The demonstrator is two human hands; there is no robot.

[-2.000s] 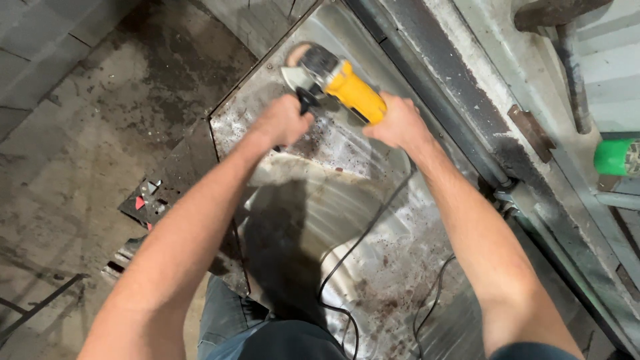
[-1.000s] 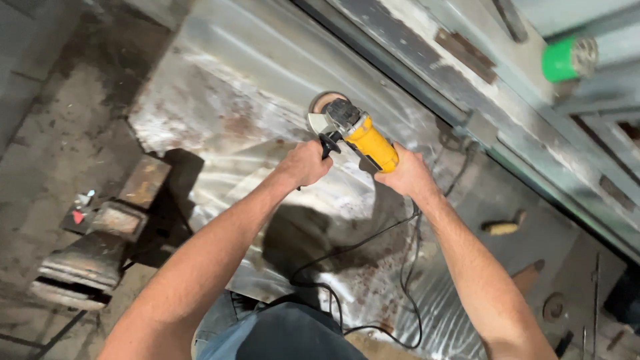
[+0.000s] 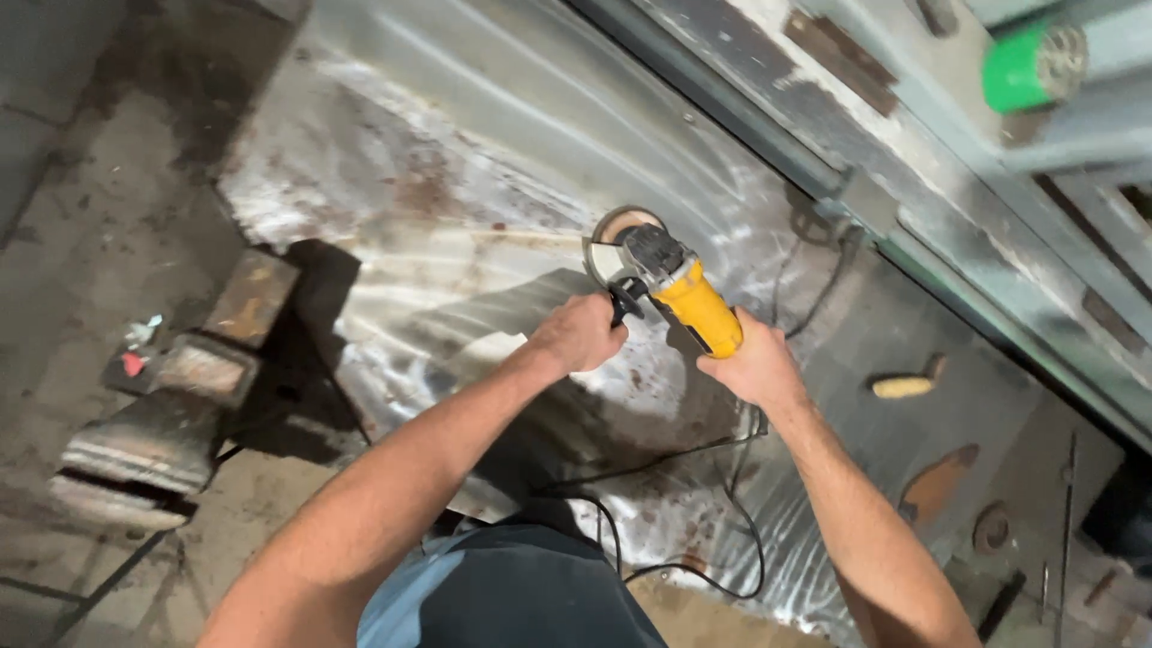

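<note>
A yellow and black angle grinder (image 3: 697, 301) is held in both hands over a worn, partly rusty metal sheet (image 3: 504, 207). My left hand (image 3: 585, 335) closes around its black side handle. My right hand (image 3: 758, 362) grips the rear of the yellow body. The disc (image 3: 627, 223) and its guard point away from me, low over the sheet; whether the disc touches the metal, I cannot tell. A black power cord (image 3: 666, 457) runs from below my right hand and loops across the sheet near my body.
At left stands a bench vise (image 3: 144, 450). A metal frame rail (image 3: 765, 153) borders the sheet at upper right, with a green cylindrical object (image 3: 1021, 67) beyond. A yellow-handled item (image 3: 903, 387), a rusty plate (image 3: 938, 483) and a ring (image 3: 993, 527) lie at right.
Both hands and the grinder have moved from the sheet's far edge nearer to my body. The view has shifted strongly, bringing the vise and the items at right into sight.
</note>
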